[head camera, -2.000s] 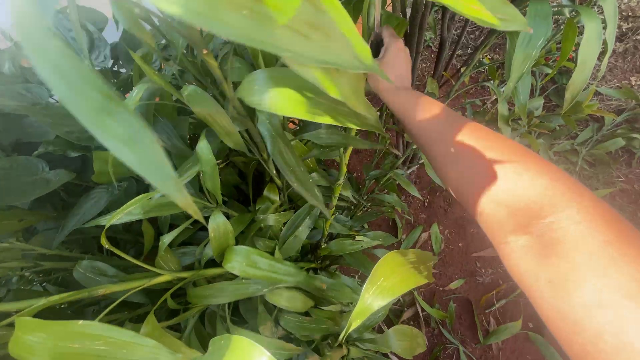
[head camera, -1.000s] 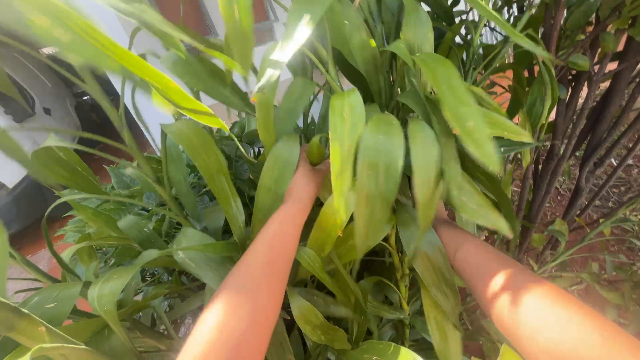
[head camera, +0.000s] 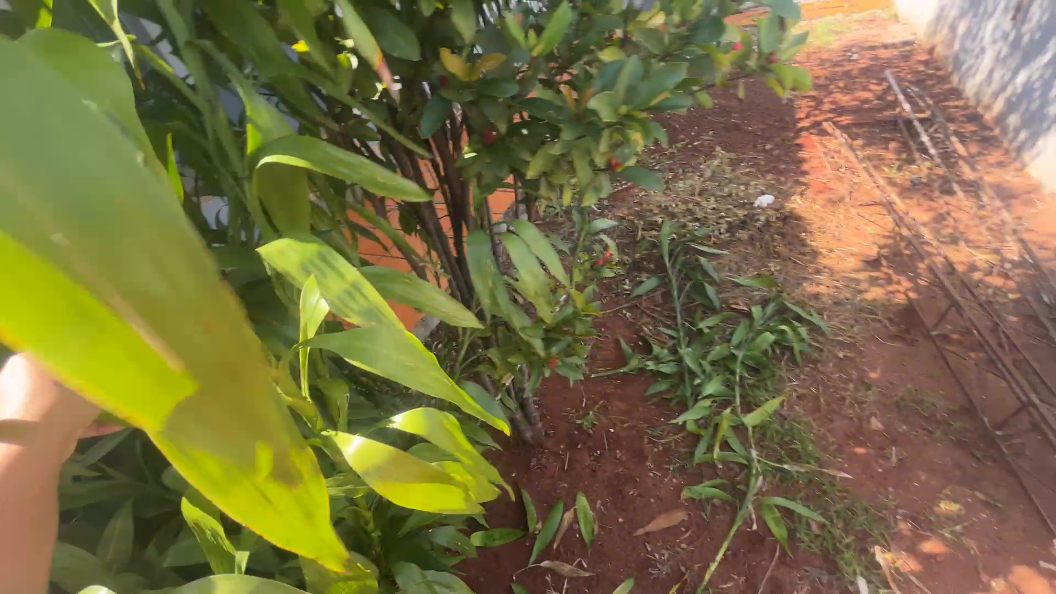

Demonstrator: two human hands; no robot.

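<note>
At the left edge of the head view is my left hand [head camera: 41, 404], partly hidden behind a broad green leaf [head camera: 223, 396]; its fingers are mostly covered, so what it holds cannot be told. Leafy stalks of the same plant [head camera: 363, 289] fill the left side around it. My right hand is out of view. Beside the tall plant stands a shrub [head camera: 577, 99] with dark thin stems and small red buds or flowers. Cut or fallen leafy stalks [head camera: 747, 396] lie on the red soil to its right.
Long rusty metal lattice frames [head camera: 949, 264] lie on the ground at the right, near a pale wall [head camera: 998, 66]. Loose leaves [head camera: 565, 528] are scattered on the soil at the bottom. An orange wall [head camera: 396, 256] shows behind the shrub stems.
The view has swung right, to the soil and metal frames. Both hands were among the leaves one second ago; now only my left hand shows, at the left edge.
</note>
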